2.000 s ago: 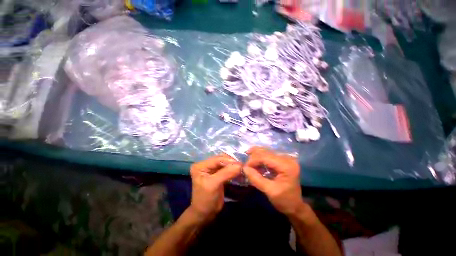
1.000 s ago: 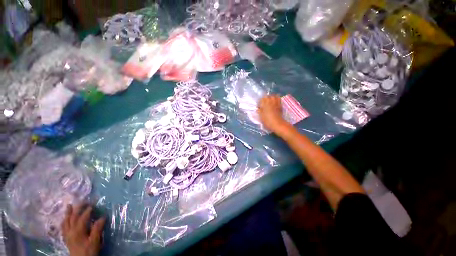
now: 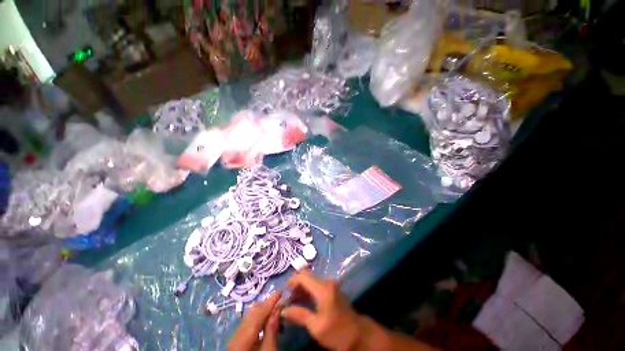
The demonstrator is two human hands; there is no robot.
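My left hand [image 3: 255,329] and my right hand [image 3: 325,314] are close together at the bottom centre, the left cut off by the frame edge. Their fingertips pinch a small, blurred clear piece, likely a zip-lock bag [image 3: 290,299]; its contents cannot be seen. A heap of loose coiled cables [image 3: 229,241] with round white pieces lies just beyond my hands. A stack of empty zip-lock bags [image 3: 366,190] with red-striped edges lies right of the heap. Bagged cables in a large clear poly bag [image 3: 79,315] lie at the lower left.
Clear plastic sheet [image 3: 161,253] covers part of the green table. Red-and-white bags [image 3: 243,140] and more cables [image 3: 301,89] lie at the far side. A full bag of white parts [image 3: 469,130] stands at right, before a yellow bag [image 3: 528,72]. A person's patterned clothing [image 3: 229,34] shows beyond.
My right hand has left the zip-lock stack and come back near the body. My left hand has moved right from the large poly bag to meet it. The view has tilted up.
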